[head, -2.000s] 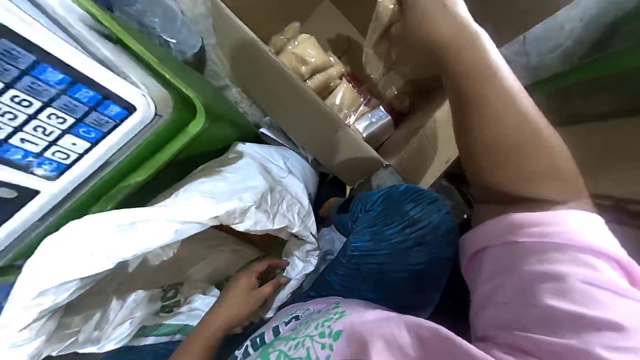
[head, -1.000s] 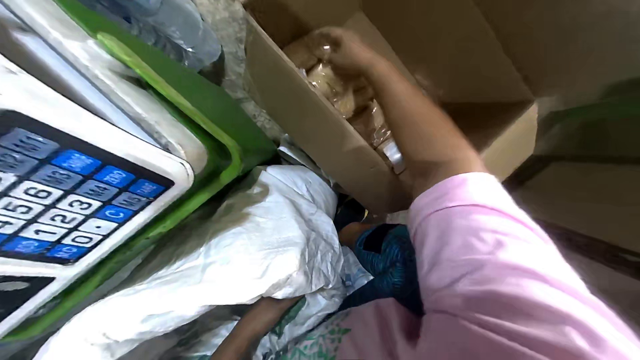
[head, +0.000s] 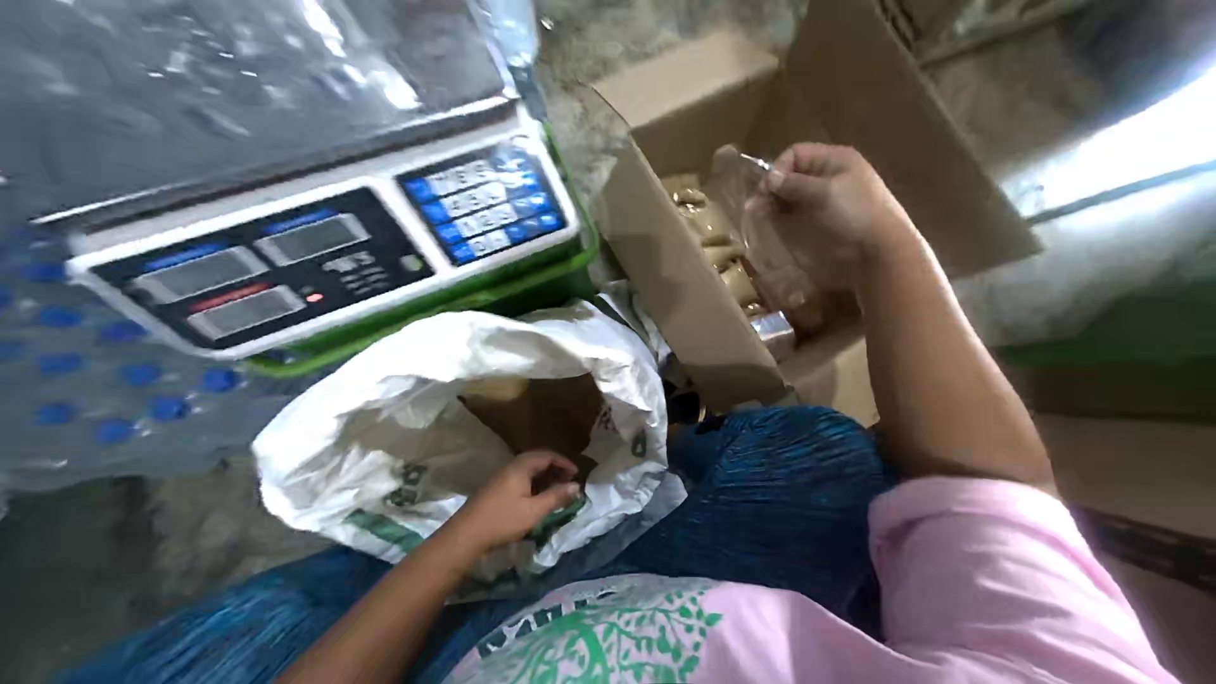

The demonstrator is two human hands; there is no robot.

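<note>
My right hand (head: 822, 204) is above the open cardboard box (head: 665, 275), pinching a clear plastic bag (head: 746, 204) by its edge. Beneath it in the box lie several wrapped tan packets (head: 712, 237) and a small silvery item (head: 774, 330). My left hand (head: 532, 494) reaches into the mouth of a white woven sack (head: 456, 342) in front of my lap, its fingers curled near the sack's printed inner side; whether they grip the sack cannot be told. Inside the sack, something brown (head: 541, 413) shows.
At the upper left a digital scale (head: 323, 256) with a keypad and displays rests over a green crate or tub (head: 418, 309). Plastic-wrapped bottles with blue caps (head: 123, 380) stand at the left. Rough floor (head: 608, 38) shows beyond the box.
My right hand has come up from the packets inside the box and now holds a clear plastic bag. The sack's mouth now shows wide open around my left hand. The view has shifted.
</note>
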